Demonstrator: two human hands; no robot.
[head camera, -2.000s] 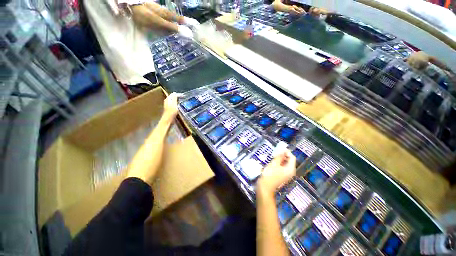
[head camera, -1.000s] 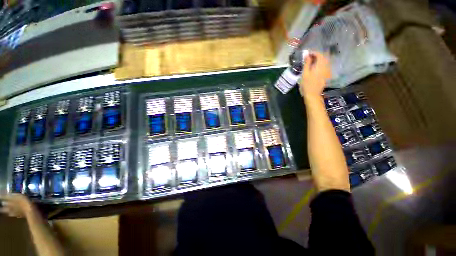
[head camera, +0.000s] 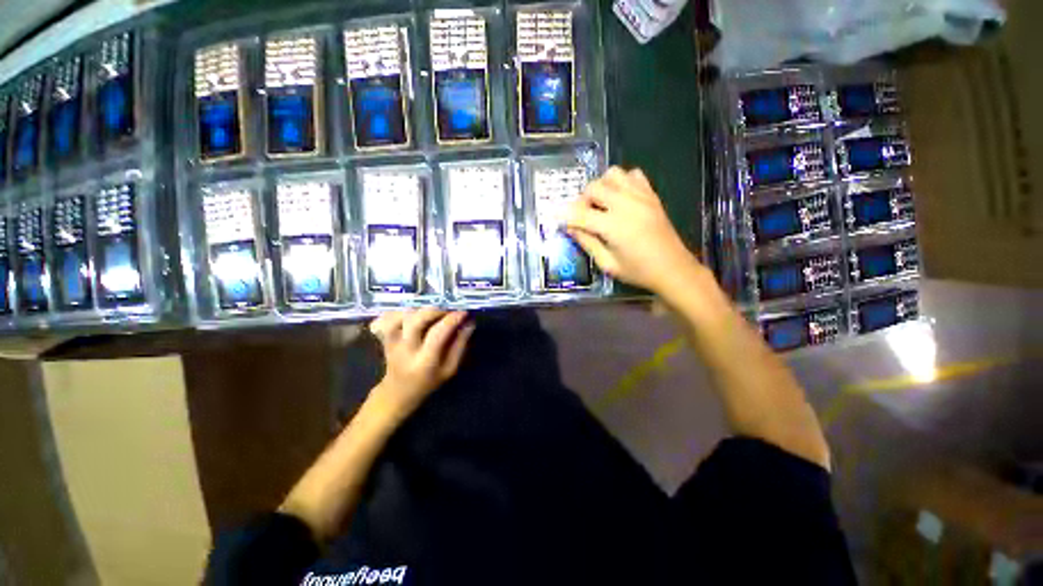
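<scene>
A clear blister tray (head camera: 167, 172) lies in front of me, with keypad phones in two rows of five. My right hand (head camera: 627, 229) is over the rightmost phone of the near row (head camera: 565, 258); its fingertips are pinched together on the phone's face. Whether they hold a small wipe cannot be seen. My left hand (head camera: 423, 346) has its curled fingers on the tray's near edge, below the near row; its thumb is hidden. White glare covers several near-row screens.
Another filled tray (head camera: 146, 166) adjoins at left. A filled tray (head camera: 835, 218) lies crosswise at right. A translucent bag (head camera: 846, 29) and part of a white-labelled bottle (head camera: 649, 16) are at the top. Brown cardboard (head camera: 120, 446) is lower left, below the bench.
The view has shifted closer to the tray. My right hand has left the bottle and come down-left onto the near-row phone. My left hand has moved right to this tray's near edge.
</scene>
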